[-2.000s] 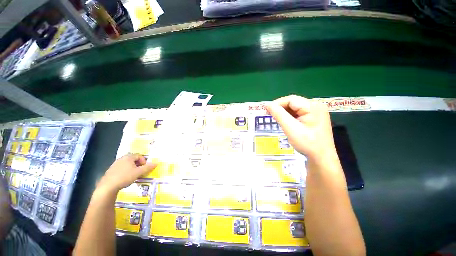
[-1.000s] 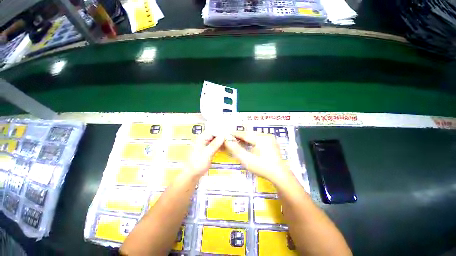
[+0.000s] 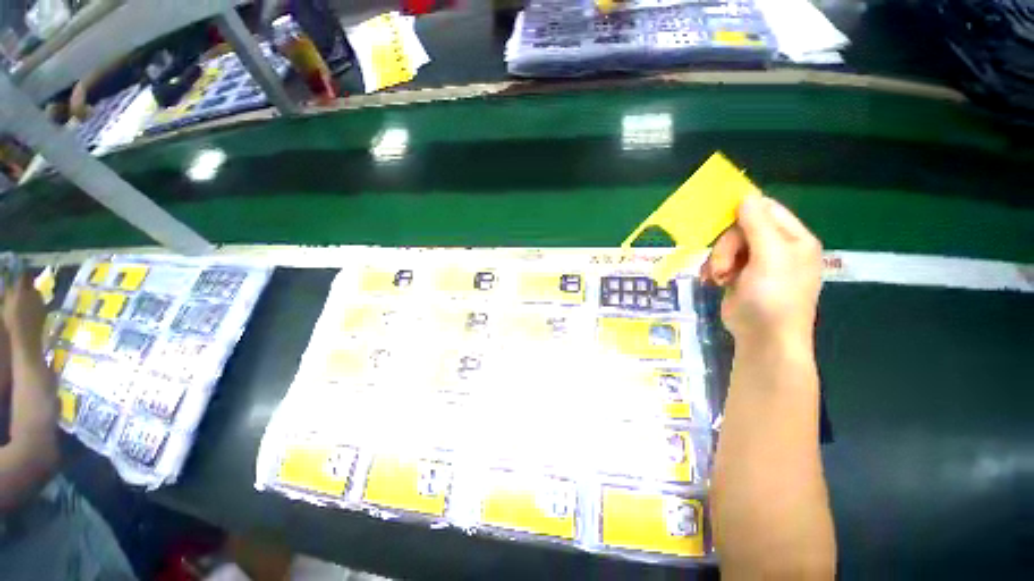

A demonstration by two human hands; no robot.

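My right hand [image 3: 771, 267] pinches a yellow sticker [image 3: 705, 207] by one end, above the far right corner of the clear blister tray [image 3: 270, 454]. The sticker is tilted, with its rounded cut-out at the lower left. A dark panel [image 3: 635, 294] with square windows lies uncovered in the tray's far right pocket. Labelled panels [image 3: 527, 503] fill other visible pockets; glare whitens the tray's middle. My left hand is not clearly seen: a blurred skin-toned patch and a white patch show at the bottom edge, and I cannot tell if that is my hand.
A neighbouring blister tray [image 3: 215, 358] with yellow and dark panels lies at left, beside another person's arm [image 3: 25, 392]. The green conveyor belt [image 3: 488, 187] runs behind the pale edge strip [image 3: 907, 270]. My right forearm mostly hides a black block. Another tray [image 3: 641, 45] lies beyond the belt.
My hands were together at a white liner over the tray. Now my right hand is up at the right with a loose yellow sticker, and my left hand and the liner have left the tray.
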